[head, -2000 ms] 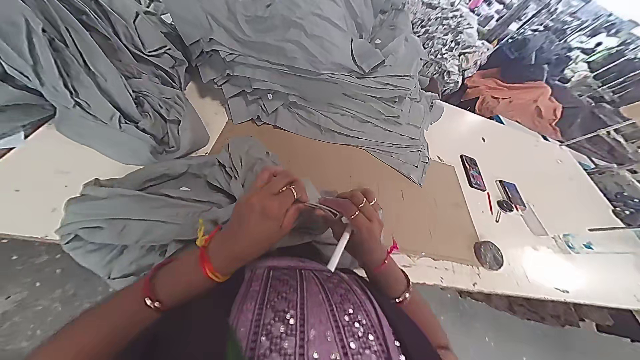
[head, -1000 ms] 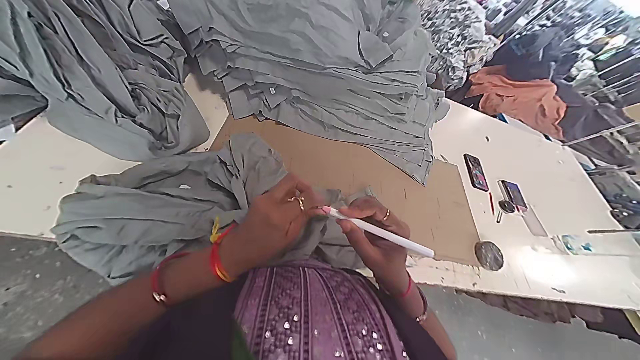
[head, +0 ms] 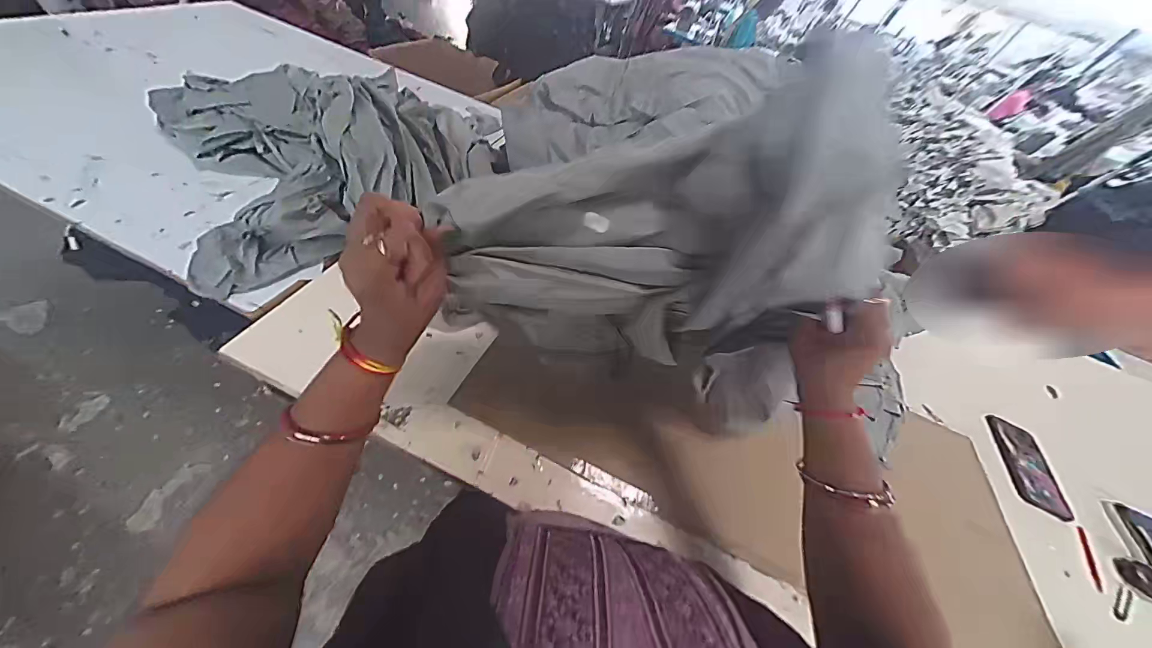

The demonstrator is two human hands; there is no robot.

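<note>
A grey garment point(head: 594, 261) is stretched in the air between my two hands, blurred toward its upper right. Its left end is pinched in the closed fingers of my left hand point(head: 394, 252). My right hand point(head: 846, 337) grips the right side of the cloth, and a small white end of something shows in that fist, probably the white pen-like stick seen earlier. A white oval spot shows on the cloth. Beneath the garment lies a brown board point(head: 738, 477) on the table.
More grey garments point(head: 297, 144) lie heaped at the left on the white table point(head: 81, 81). At the right are a phone point(head: 1030, 468), a red stick point(head: 1089, 558) and a second dark device point(head: 1136, 526). Piled cloth point(head: 963, 153) fills the back right, near a blurred orange shape.
My hands have moved far apart, and the grey garment is now lifted and spread between them. Earlier both hands were together on the white pen-like stick. The view has swung left.
</note>
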